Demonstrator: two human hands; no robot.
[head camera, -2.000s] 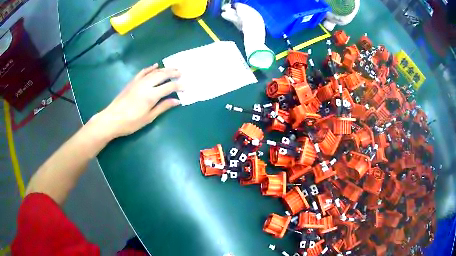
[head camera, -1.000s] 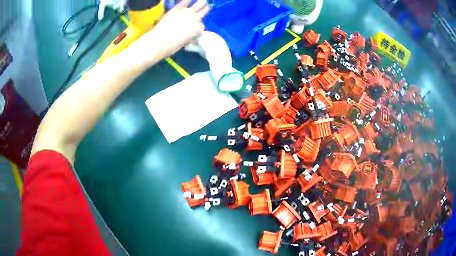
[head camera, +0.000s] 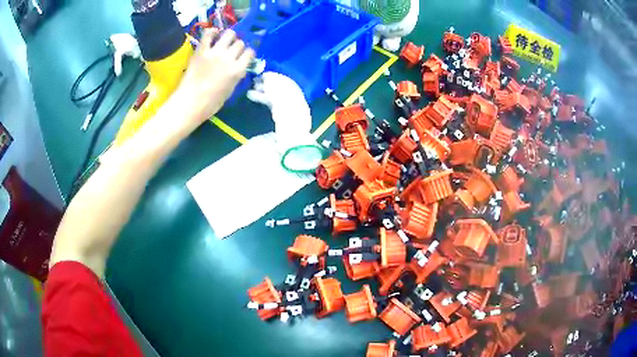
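Observation:
My left hand (head camera: 222, 66), bare with a red sleeve, reaches to the back left beside the blue holders. Its fingers are bent at a small pale object; I cannot tell if they hold it. My right hand is not in view. A large pile of orange connectors (head camera: 436, 187) with short black leads and white-marked ends covers the middle and right of the green bench. A white sheet (head camera: 241, 188) lies left of the pile. A white glove-like item (head camera: 290, 115) with a green-edged opening lies partly over the sheet.
A yellow heat gun (head camera: 165, 80) with a dark nozzle stands behind my forearm. A blue bin (head camera: 318, 59), blue holder (head camera: 269, 17) and pale green fan (head camera: 387, 8) are at the back. A yellow sign (head camera: 532, 47) stands behind the pile. Black cables (head camera: 105, 94) lie back left.
My left hand has left the white sheet and moved up past the heat gun to the blue holders. The view has shifted, so the sheet and pile sit lower.

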